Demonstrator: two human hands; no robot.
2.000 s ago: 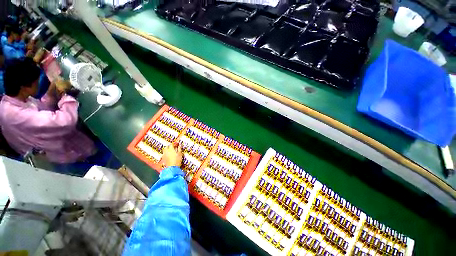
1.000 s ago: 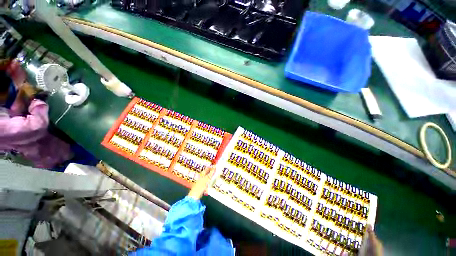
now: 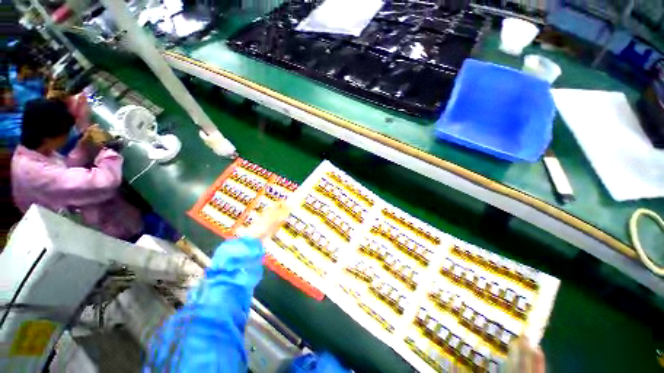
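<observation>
The filled white tray [image 3: 338,273] bears rows of yellow, black and silver units. It lies tilted across the frame, its left part overlapping the red-orange tray [image 3: 302,285], which also bears rows of units. My left hand [image 3: 266,220], in a blue sleeve, grips the white tray's left edge; its fingertips are blurred. My right hand [image 3: 526,358] is at the tray's lower right edge, blurred and cut off by the picture's bottom, and holds that edge.
A raised shelf [image 3: 408,149] runs behind the trays, with a blue bin [image 3: 499,109], black plastic [image 3: 364,55] and white sheets. A post [image 3: 171,80], a fan [image 3: 137,124] and a person in pink [image 3: 69,171] are left. A white machine [image 3: 44,255] stands lower left.
The white tray has moved left and now covers much of the red-orange tray. My left hand went from the red-orange tray to the white tray's edge; my right hand came into view.
</observation>
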